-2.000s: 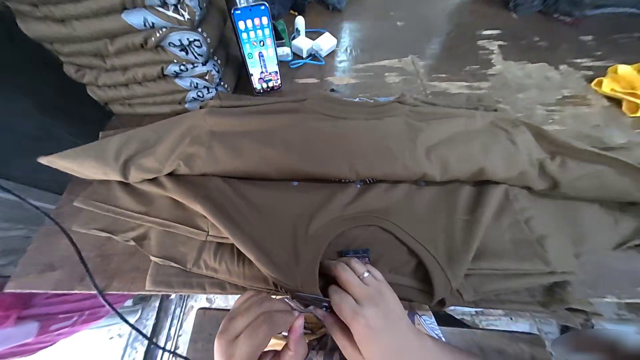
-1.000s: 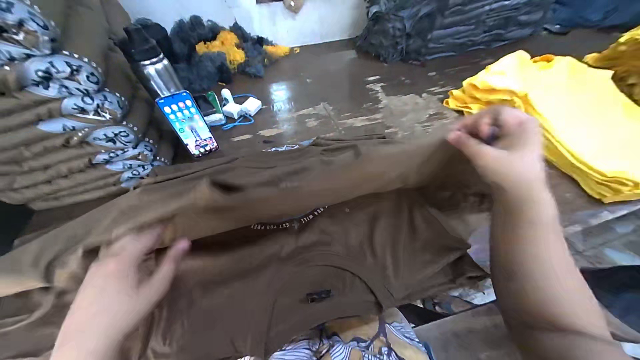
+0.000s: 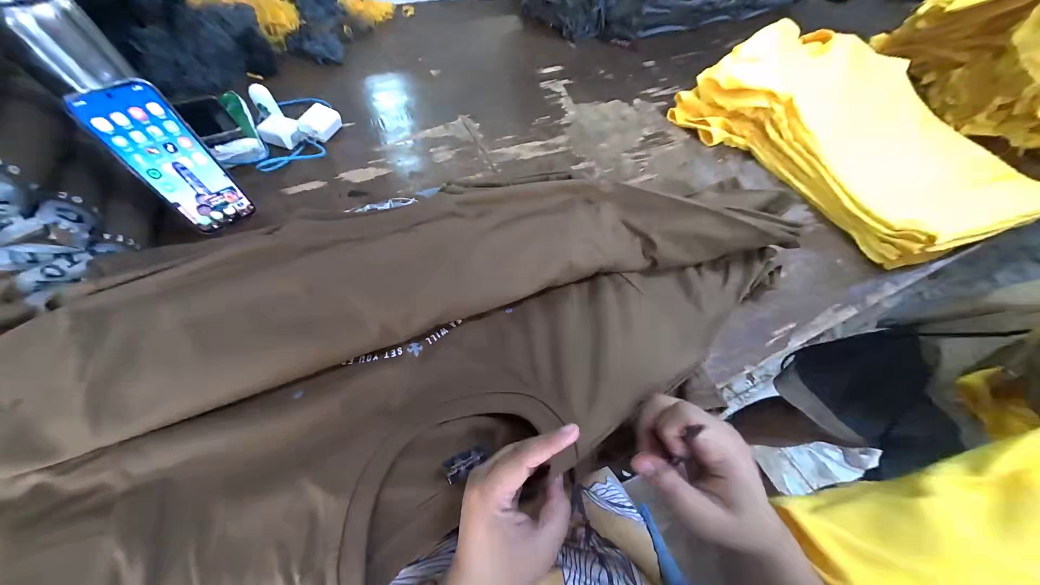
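Note:
Brown T-shirts (image 3: 203,325) lie layered on the table, with the top one's hem side folded over. Its round neckline (image 3: 455,398) faces me, and a small dark neck label (image 3: 465,465) shows inside. My left hand (image 3: 516,504) is at the neckline's edge, fingers apart, thumb and forefinger raised; no object shows in it. Just right of the shirt, my right hand (image 3: 699,471) has its fingers curled, with a small dark thing (image 3: 693,432) between them that I cannot identify. Patterned cloth (image 3: 601,528) shows below, between the hands.
A lit phone (image 3: 162,154) leans by a metal bottle (image 3: 65,41) at the left, beside white chargers (image 3: 301,126) with a blue cord. Folded yellow fabric (image 3: 861,138) is stacked at the right. Printed brown garments (image 3: 49,236) are piled far left. Yellow cloth (image 3: 926,512) covers the lower right.
My hands have come from the raised folded layer down to the neckline and the shirt's near right edge. The folded layer, lifted a second ago, now lies down.

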